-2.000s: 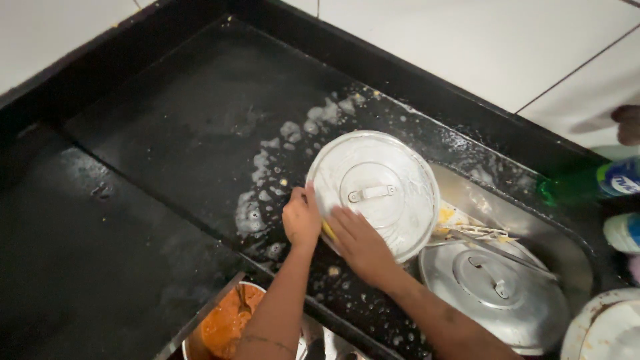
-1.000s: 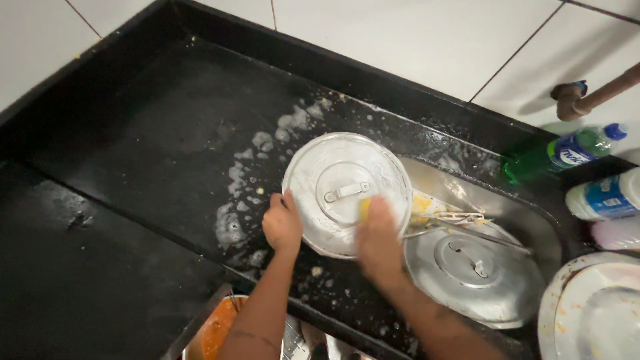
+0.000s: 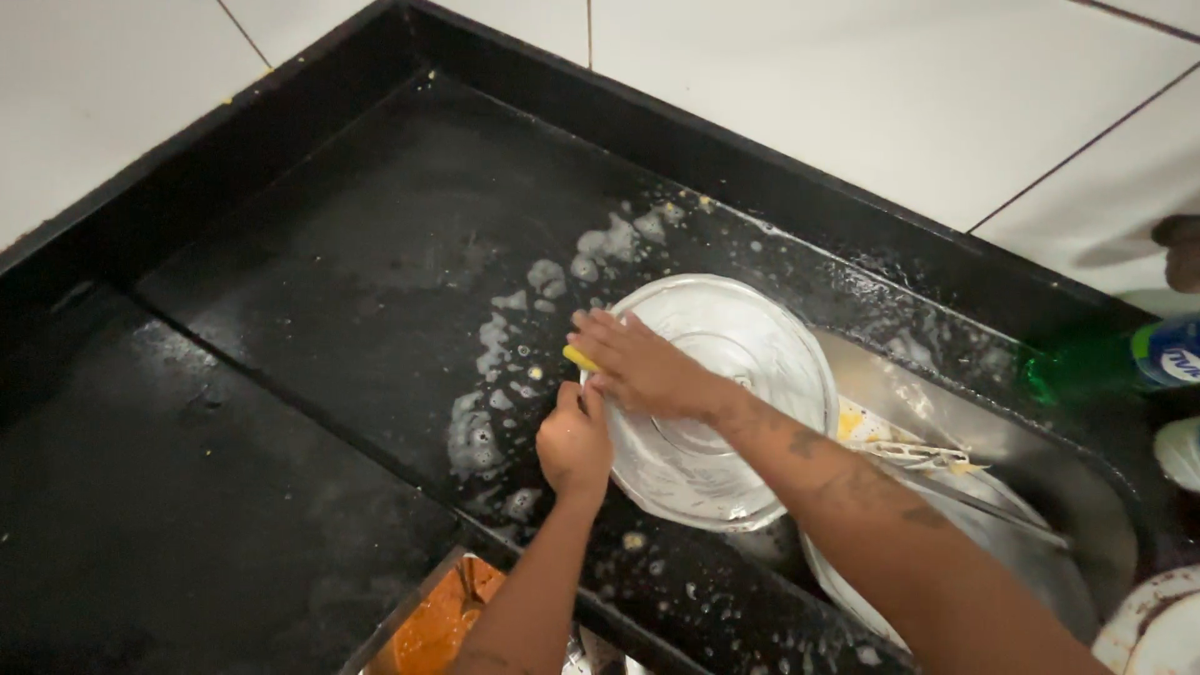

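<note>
A round metal pot lid [image 3: 750,319], streaked with suds, is held over the black countertop beside the sink. My left hand [image 3: 577,441] grips the lid's left rim. My right hand [image 3: 647,366] lies flat near the rim's upper left, pressing a yellow sponge [image 3: 581,358] against it; most of the sponge is hidden under the fingers. My right forearm crosses the lid and covers part of it.
The steel sink basin [image 3: 1102,525] at right holds another metal lid [image 3: 994,553] and utensils. A green bottle [image 3: 1078,370] stands by the wall, near a white container [image 3: 1179,455]. Soapy foam [image 3: 478,436] spots the black countertop [image 3: 375,244]. Orange food [image 3: 441,623] sits in a container at the bottom edge.
My right hand with the sponge has moved from the lower part of the lid to its left rim. My left hand still holds the lid's left side.
</note>
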